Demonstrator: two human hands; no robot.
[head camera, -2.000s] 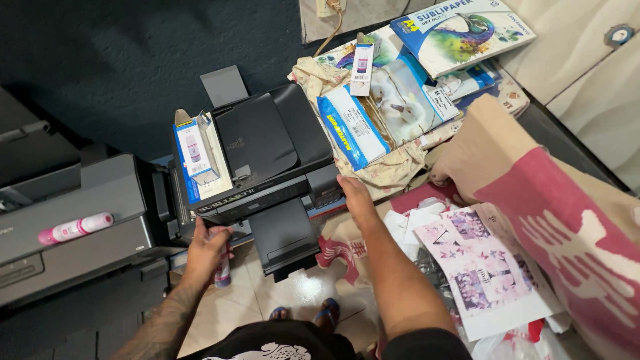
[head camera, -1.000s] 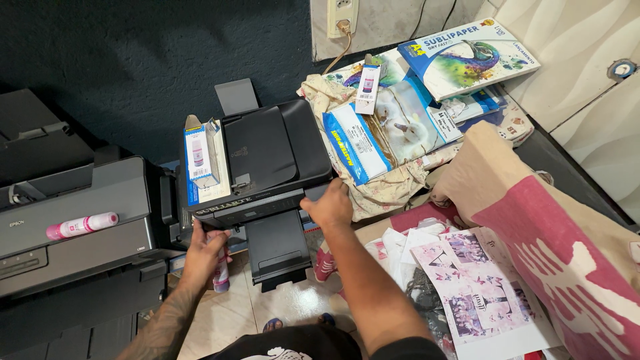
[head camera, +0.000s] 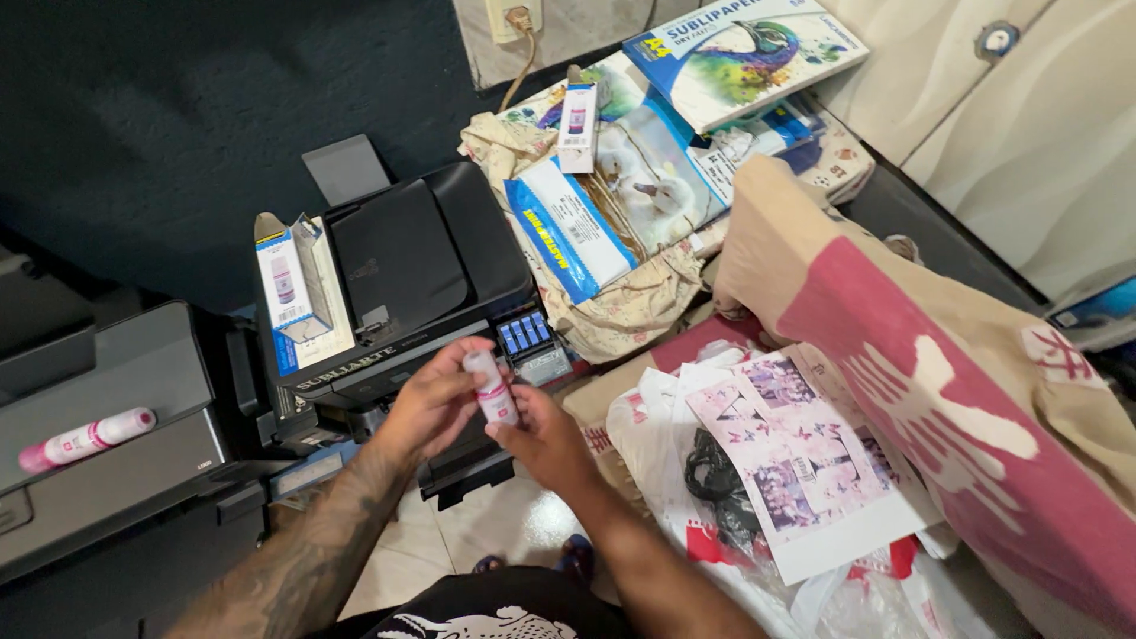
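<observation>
Both my hands hold a small ink bottle (head camera: 493, 395) with a pink label, in front of the black inkjet printer (head camera: 404, 257). My left hand (head camera: 439, 399) has its fingers around the bottle's upper part, at the translucent cap. My right hand (head camera: 541, 435) grips the lower end. Just beyond the hands, the printer's ink tank compartment (head camera: 525, 335) shows at its right front corner, its cover swung down and several blue tank caps in a row. An opened ink box (head camera: 286, 280) lies on the printer's left side. Another pink ink bottle (head camera: 89, 439) lies on the grey printer at left.
Behind the printer's right side, a cloth-covered surface holds an upright-looking ink box (head camera: 578, 129), a blue-and-white paper pack (head camera: 568, 231) and a sublimation paper box (head camera: 745, 53). At right, a printed sheet (head camera: 808, 461) lies on plastic bags (head camera: 643, 426) beside a beige and red cloth (head camera: 941, 399).
The ink tank compartment at the printer's right front is now uncovered. My left hand has raised the bottle from beside the printer's front, and my right hand has left the printer's corner to hold it too.
</observation>
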